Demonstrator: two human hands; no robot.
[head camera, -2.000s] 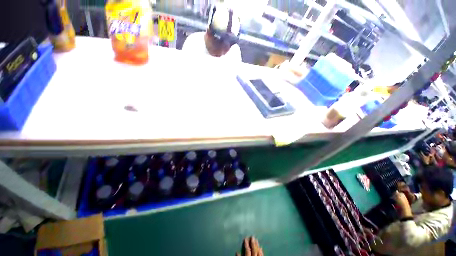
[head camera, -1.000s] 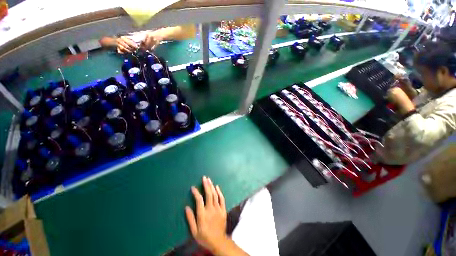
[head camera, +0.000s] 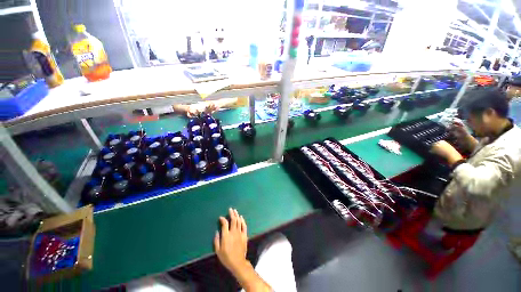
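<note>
My right hand (head camera: 231, 238) is bare, lies palm down on the green bench (head camera: 171, 219) near its front edge, and holds nothing; its fingers are slightly apart. My left hand is not in view. Black units (head camera: 147, 165) with silver discs and blue cells stand in rows on a blue mat (head camera: 134, 197) beyond the bench's white divider. A long black driver tray (head camera: 308, 178) lies to the right, with rows of silver discs and red and white wires. An open brown cell carton (head camera: 85, 242) at the front left holds blue, red and white pieces.
A metal post (head camera: 281, 122) rises behind the bench. A raised white shelf (head camera: 154, 85) carries an orange bottle (head camera: 90, 56) and a blue bin (head camera: 24, 98). Another person's hands (head camera: 200, 108) show under the shelf. A person in a light jacket (head camera: 477, 177) sits at the right near red stools (head camera: 414, 236).
The view has swung from the raised shelf down to the bench, then widened. My right hand has come from the bottom edge into fuller view, resting on the bench.
</note>
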